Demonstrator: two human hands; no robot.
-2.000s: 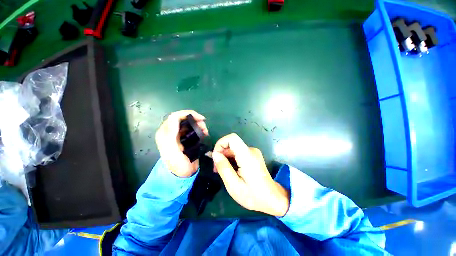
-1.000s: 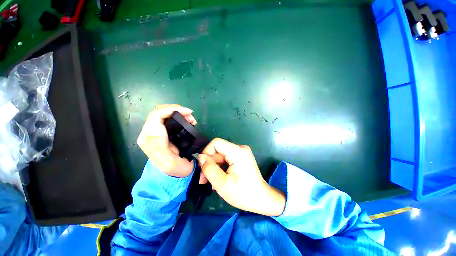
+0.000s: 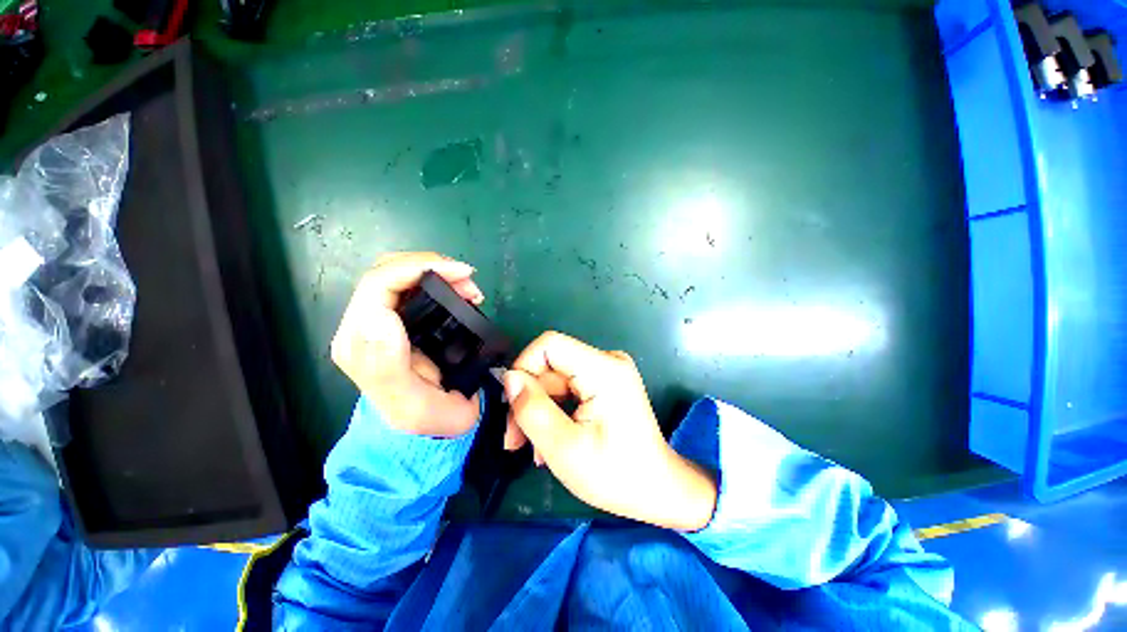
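A black moulded plastic part [image 3: 455, 324] with an open recess is held above the green bench mat, left of centre. My left hand [image 3: 393, 340] is wrapped around its left side, with fingertips over its top end. My right hand [image 3: 593, 414] is at its lower right corner, thumb and forefinger pinched together. A tiny light-coloured piece [image 3: 499, 373] shows at these fingertips, against the part; what it is, I cannot tell. Dark material lies below the hands near my left sleeve, mostly in shadow.
A black tray [image 3: 229, 309] stands at left with a crumpled clear plastic bag [image 3: 80, 266] on it. A blue bin [image 3: 1036, 284] at right holds several black blocks [image 3: 1065, 52] at its far end. Red-and-black devices [image 3: 161, 22] are at top left. A blue sleeve [image 3: 37, 531] shows at lower left.
Since the earliest frame the view has shifted, and both hands and the part sit slightly further left in it. The right fingertips have come in against the part's lower corner.
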